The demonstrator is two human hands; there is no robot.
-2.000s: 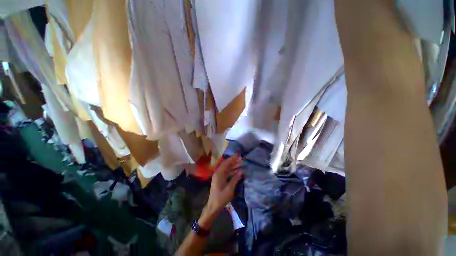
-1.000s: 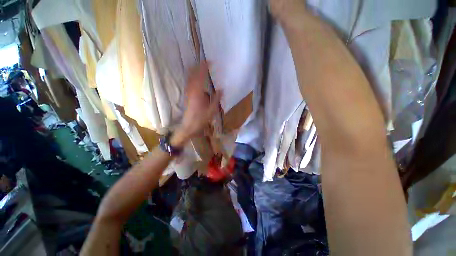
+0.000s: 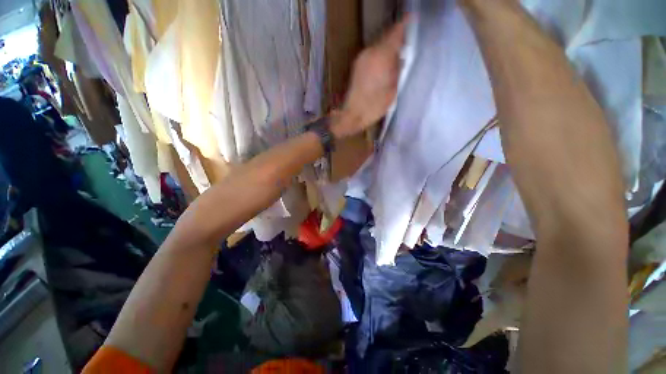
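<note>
White paper patterns [image 3: 438,109] hang in dense layers in front of me, swung towards the right. My left hand [image 3: 372,84] lies at their left edge, fingers pointing up; it is blurred, and whether it grips a sheet cannot be told. A brown card pattern [image 3: 343,51] shows behind and left of that hand. My right forearm rises at the right and runs out at the top edge; the right hand itself is cut off. Cream patterns [image 3: 182,66] hang at the left.
Black plastic bags [image 3: 416,292] lie below the patterns. A grey-green sack [image 3: 292,299] stands left of them, with a red lump [image 3: 319,229] behind it. Green floor [image 3: 109,191] with scraps shows at left. Card pieces [image 3: 511,285] lie at lower right.
My left hand has risen and moved right to the white sheets. Those sheets have shifted right, baring brown card behind. The right forearm now stands slightly further right.
</note>
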